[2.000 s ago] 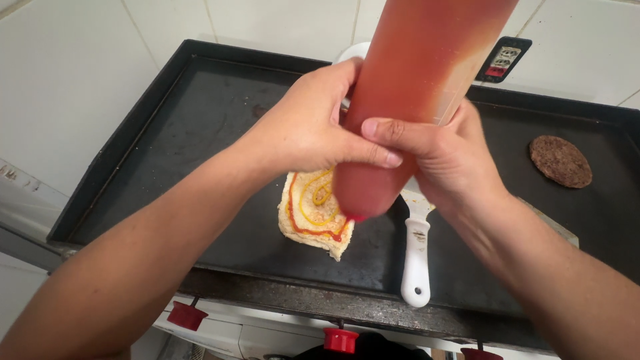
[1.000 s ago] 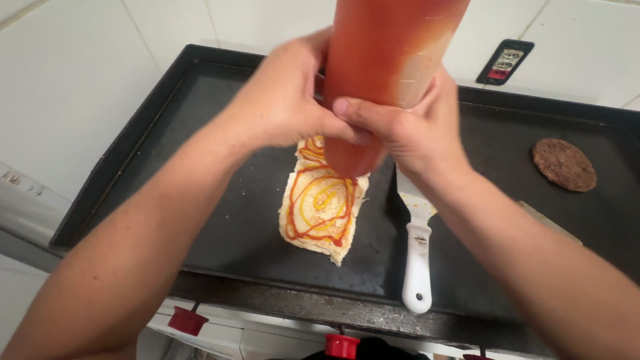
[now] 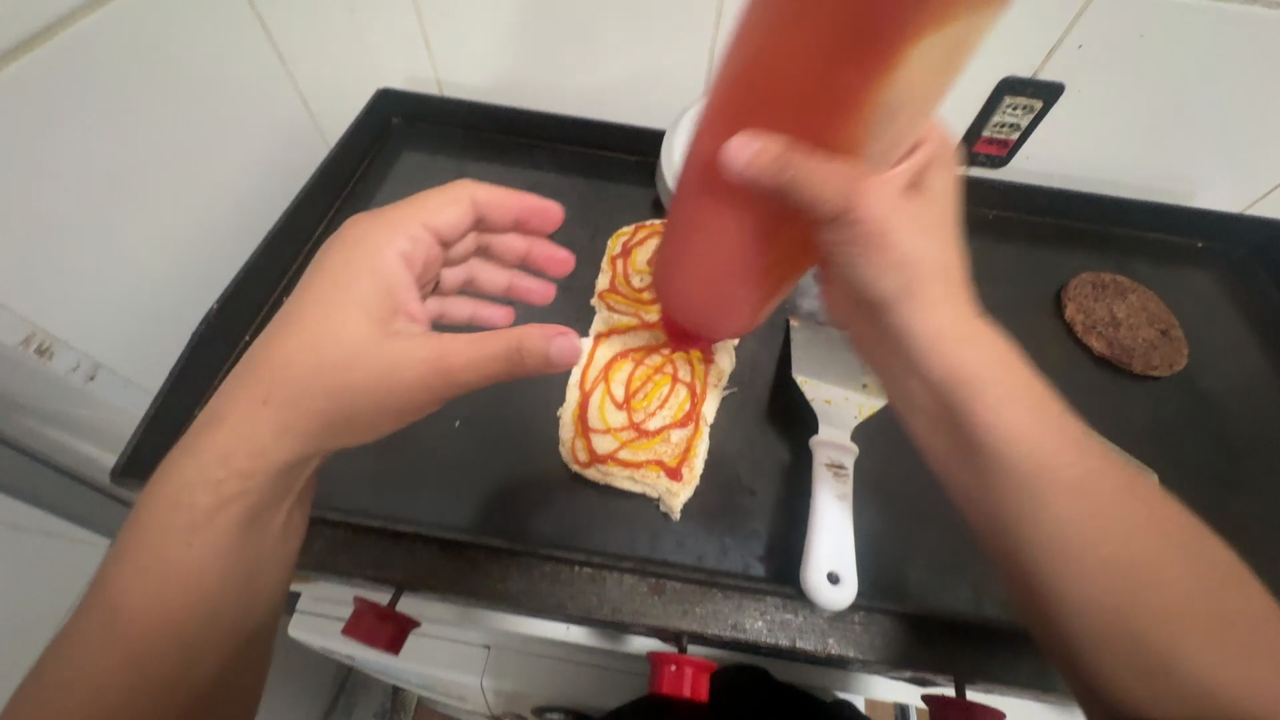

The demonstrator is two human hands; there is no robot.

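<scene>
My right hand [image 3: 880, 220] grips a large red squeeze bottle of sauce [image 3: 770, 170], which hangs tilted, nozzle down, over the bread. My left hand [image 3: 430, 300] is off the bottle, to its left, with fingers apart and nothing in them. Two joined pieces of bread [image 3: 645, 410] lie on the black griddle [image 3: 470, 470], with red and yellow sauce in loops on them. The bottle hides part of the upper piece. Right of the bread lies a spatula with a white handle [image 3: 832, 510] and a metal blade, its upper end hidden by my right hand.
A browned meat patty [image 3: 1124, 323] lies on the griddle's right side. Behind the bottle, a white round object [image 3: 678, 150] is partly hidden. A black holder with a label [image 3: 1012, 122] is at the tiled wall. Red knobs [image 3: 682, 676] line the front below the griddle edge.
My left hand has let go of the bottle and moved left, its fingers now spread. The bottle stays in my right hand. More red sauce shows on the bread than two seconds ago.
</scene>
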